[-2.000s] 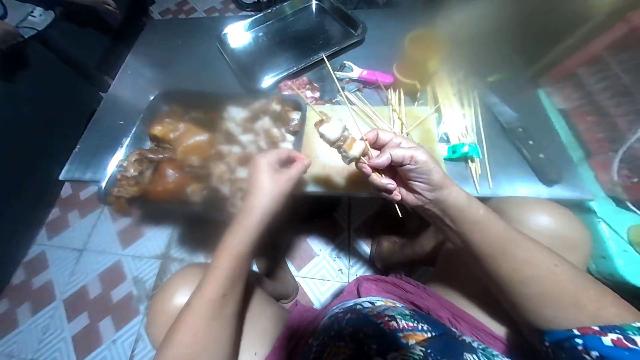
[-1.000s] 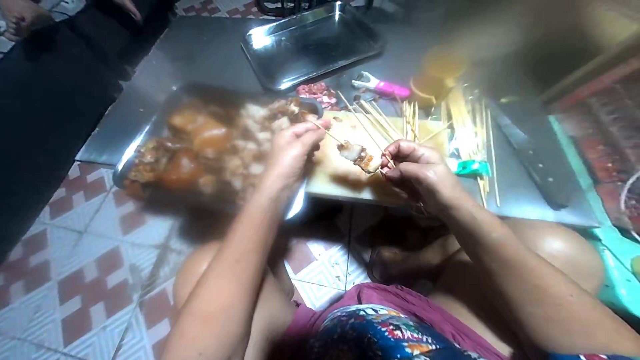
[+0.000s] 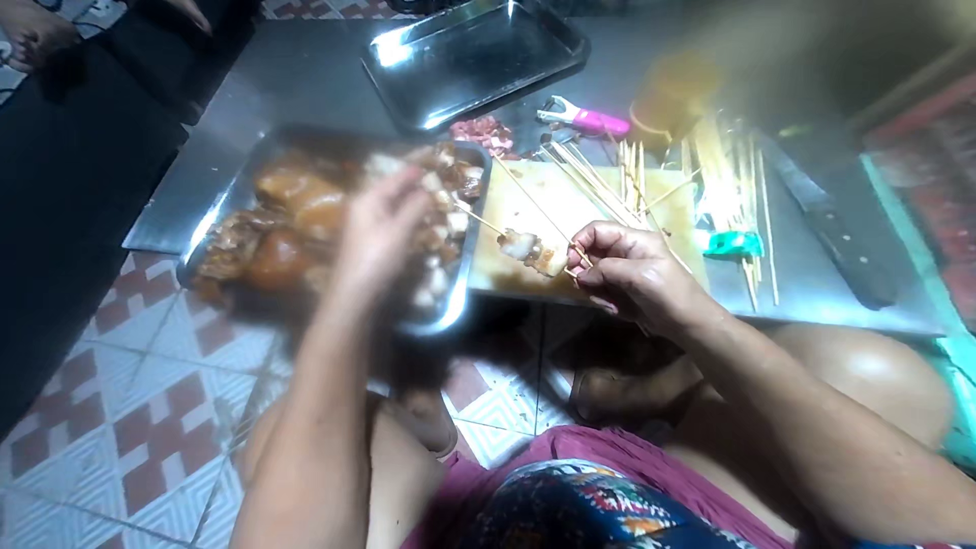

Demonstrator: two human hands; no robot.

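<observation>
My right hand pinches bamboo skewers over a pale cutting board; one of them bears several pieces of meat, and its tip points up and left. A second skewer without meat also runs from these fingers. My left hand, blurred, is over the cut meat in a metal tray. Whether its fingers hold a piece cannot be seen. Large brown glazed pieces of meat lie in the tray's left part, pale cubes in its right part.
Beyond the board are a second metal tray, small pink meat pieces and a pink-handled tool. Loose skewers lie on the board's far side. To the right are a skewer bundle with green wrapping and a knife. Another person's hand shows top left.
My left hand has moved left, from the tip of the meat skewer to over the tray of meat. My right hand has kept its hold on the skewer.
</observation>
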